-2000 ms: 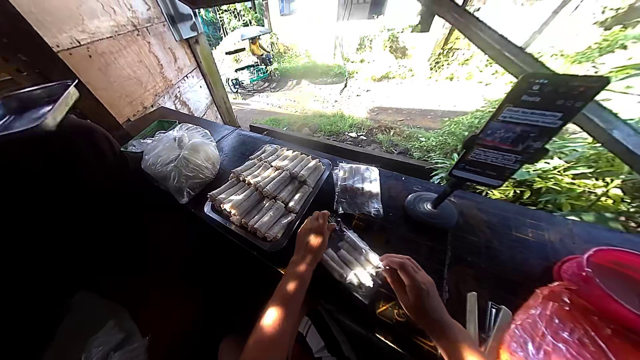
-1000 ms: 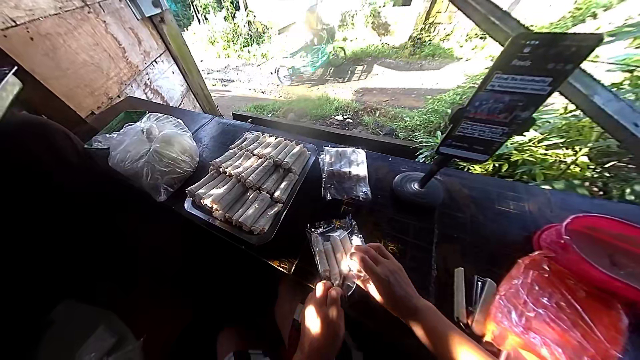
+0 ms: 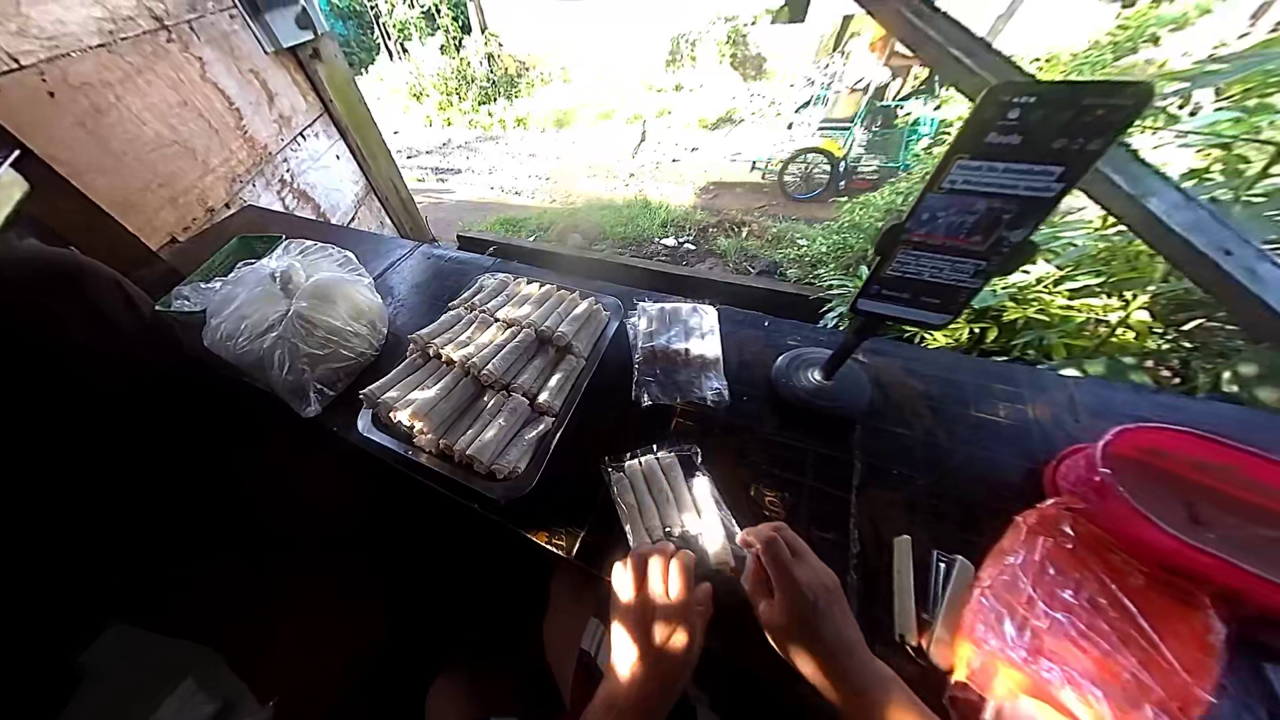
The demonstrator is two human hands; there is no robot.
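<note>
Several uncooked spring rolls lie side by side in a clear plastic bag [image 3: 672,500] on the dark table. My left hand [image 3: 655,610] rests with its fingers on the near edge of the bag. At the bag's right near corner, my right hand [image 3: 790,580] pinches the plastic between thumb and fingers. Up and to the left, a metal tray [image 3: 535,478] holds many rolls stacked in overlapping rows. Another filled clear bag [image 3: 680,350] lies flat just beyond the one at my hands.
A phone [image 3: 1000,200] stands on a round-based holder [image 3: 822,380] at the back. Left of the tray, a knotted plastic bag [image 3: 300,320] sits by a green basket [image 3: 225,262]. On the right are a red tub [image 3: 1190,500], a red plastic bag [image 3: 1090,610] and narrow strips [image 3: 904,590].
My left hand has moved from the bag's upper left, two seconds ago, to its near edge. The tricycle outside has moved right.
</note>
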